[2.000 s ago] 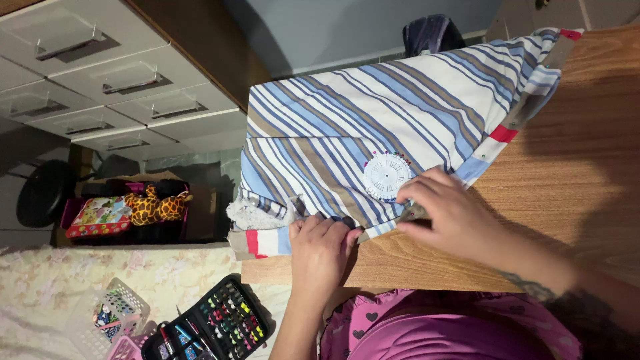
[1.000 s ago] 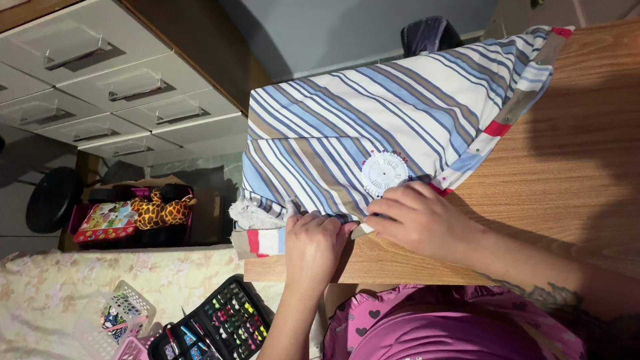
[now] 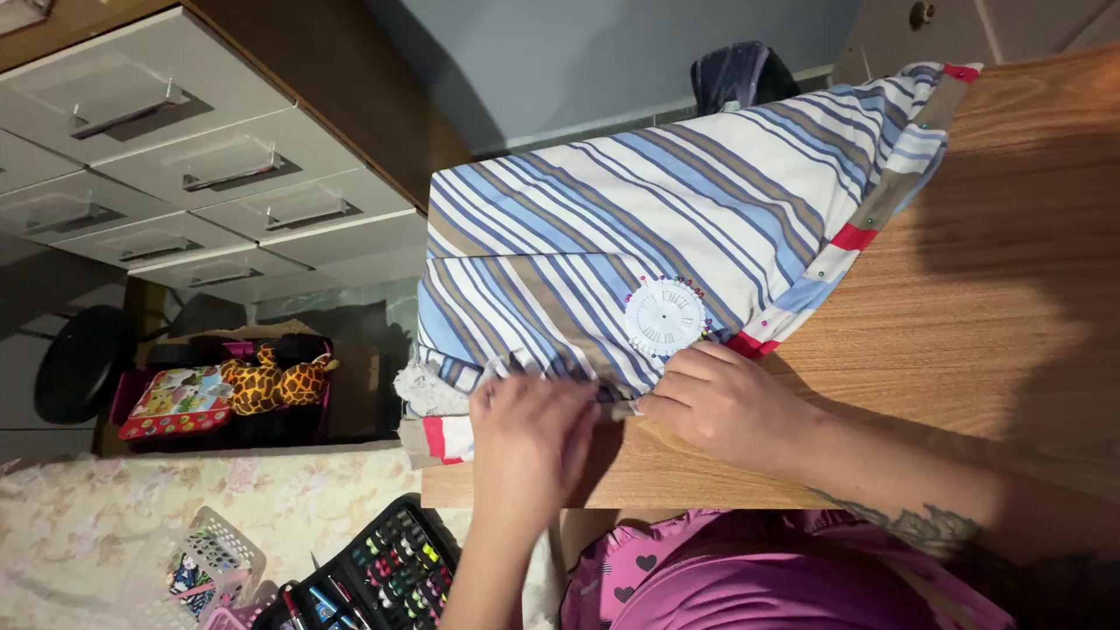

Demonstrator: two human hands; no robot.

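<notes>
A striped fabric (image 3: 560, 227) in blue, white and brown lies over the wooden table, its near edge bordered by a patterned strip (image 3: 853, 236) held with ball-head pins. My left hand (image 3: 534, 429), slightly blurred, bends over that edge; its fingertips are partly hidden in the cloth. Close to its right, my right hand (image 3: 717, 398) pinches the folded edge between thumb and fingers. A round white pin wheel (image 3: 665, 317) with coloured heads rests on the fabric just above my right fingers. White frayed material (image 3: 429, 385) shows at the fabric's left corner.
Bare wood of the table (image 3: 989, 350) shows at right. At lower left, an open black case of thread spools (image 3: 402, 560) and a perforated plastic basket (image 3: 210, 560) lie on a floral cloth (image 3: 262, 481). Beyond stand a box with a giraffe plush (image 3: 271, 385) and white drawers (image 3: 192, 157).
My right hand has moved left along the edge from beside the pin wheel to just below it, closer to my left hand. The fabric lies much as before.
</notes>
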